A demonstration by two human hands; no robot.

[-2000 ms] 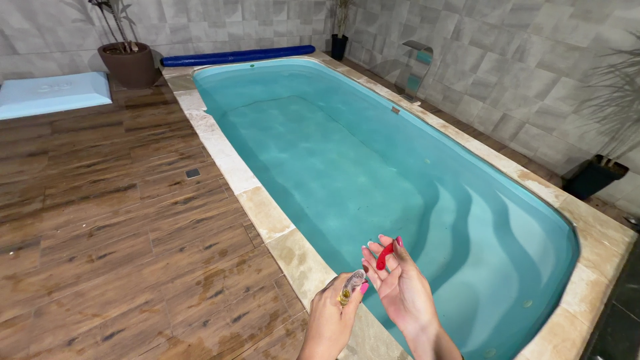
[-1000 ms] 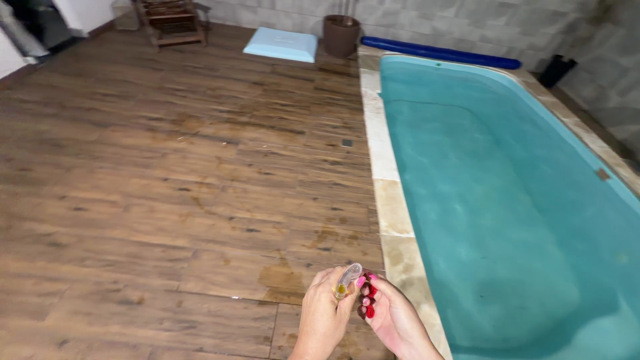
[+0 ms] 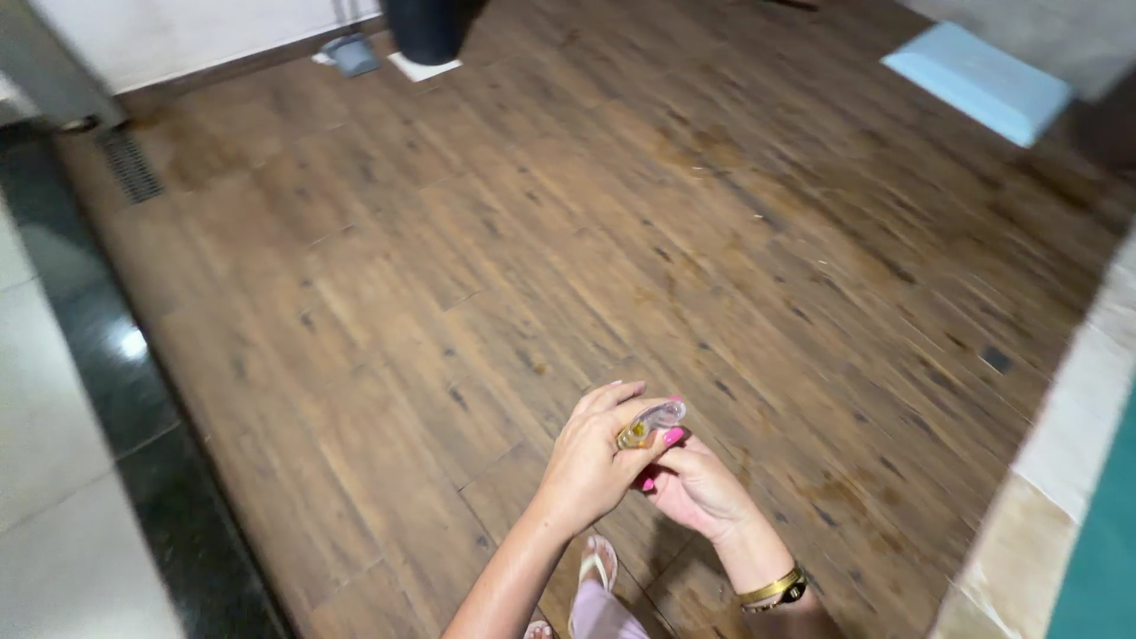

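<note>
My left hand is closed around a small clear container with something yellow in it, held between thumb and fingers. Just below and to the right, my right hand meets it, its fingers partly covered by the left hand. What the right hand holds is hidden, so its grip cannot be told. A gold-coloured wristwatch is on the right wrist.
I stand on a wood-look floor in flip-flops. The pool's stone edge runs along the right. A light blue pad lies at the back right. A dark stone strip and a floor drain are at left; a dustpan stands near the wall.
The view has swung left from the pool to the floor. My hands have come together, and the red items seen earlier in the right hand are out of sight.
</note>
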